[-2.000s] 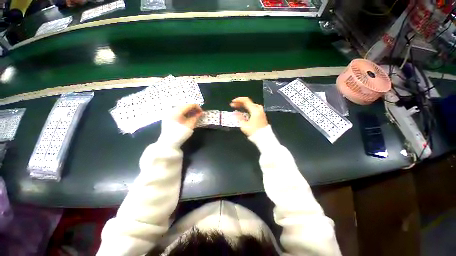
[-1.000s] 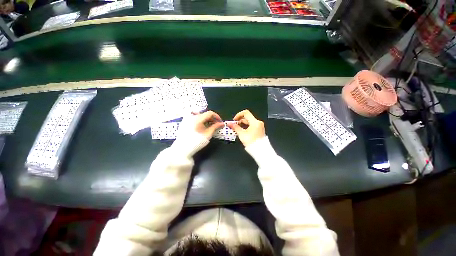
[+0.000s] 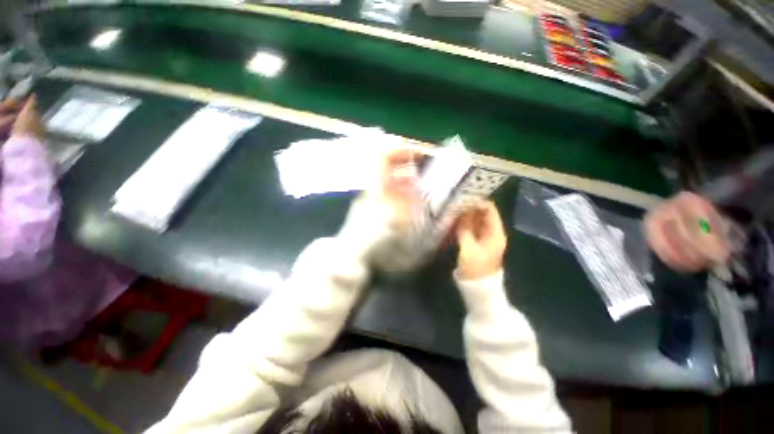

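Note:
The frame is blurred. My left hand is at a white panel that stands tilted beside its fingers; it seems to hold it. My right hand has its fingertips at the lower end of a marked white panel section. The contact of the fingers is blurred. The loose panel pile lies left of my hands. The right-hand panel stack lies slanted on a clear plastic bag to the right. A bagged panel pack lies further left.
A person's purple sleeve and hand are at the left edge, near smaller bagged panels. The green belt runs behind. A pink fan and dark phone are at right. A parts tray is beyond the belt.
The view has swung, shifting the bench right and down. My hands have moved apart; a tilted panel and a marked section now show between them. Another person's arm has appeared at left.

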